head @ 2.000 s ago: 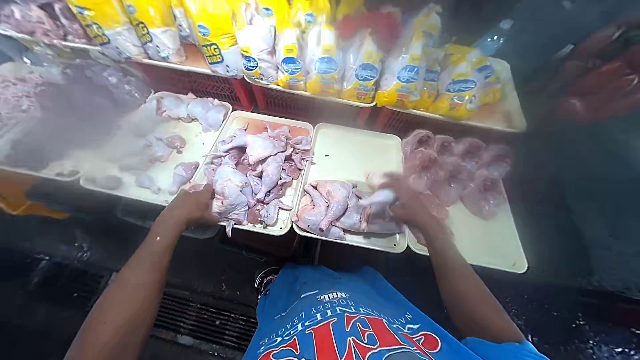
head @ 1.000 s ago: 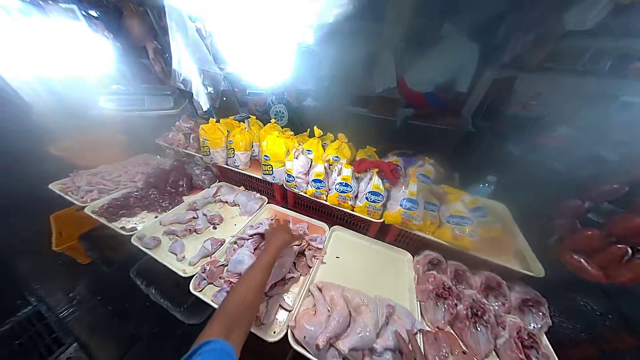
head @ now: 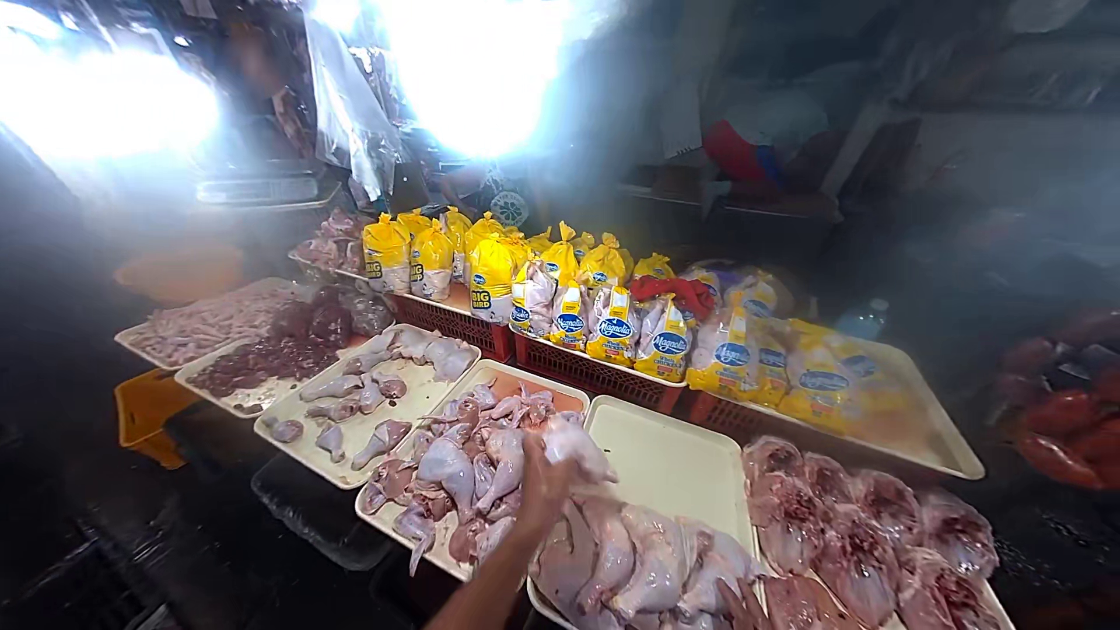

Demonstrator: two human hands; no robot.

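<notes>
My left hand [head: 544,481] holds a raw chicken piece [head: 577,448], blurred, over the right side of a cream tray [head: 372,518] heaped with mixed chicken leg pieces [head: 451,464]. At the bottom edge, the fingers of my right hand [head: 744,608] show beside a row of chicken leg quarters [head: 652,560] lying in the near half of another cream tray [head: 669,451]; whether they grip anything is unclear. Right of that tray, chicken carcass halves or backs [head: 862,542] lie in rows, cut sides partly up.
Left are trays with drumsticks [head: 381,437], dark red offal [head: 262,359] and pale chicken parts [head: 214,324]. Behind, bagged whole chickens [head: 612,328] stand on trays over red plastic crates [head: 595,372], with a red cloth [head: 674,293] among them. A clear bottle [head: 866,319] stands behind the right tray.
My left hand, reaching into the mixed-piece tray a second ago, now has a chicken piece lifted toward the leg-quarter tray. My right hand's fingers show at the bottom. The view tilted up after the first frame.
</notes>
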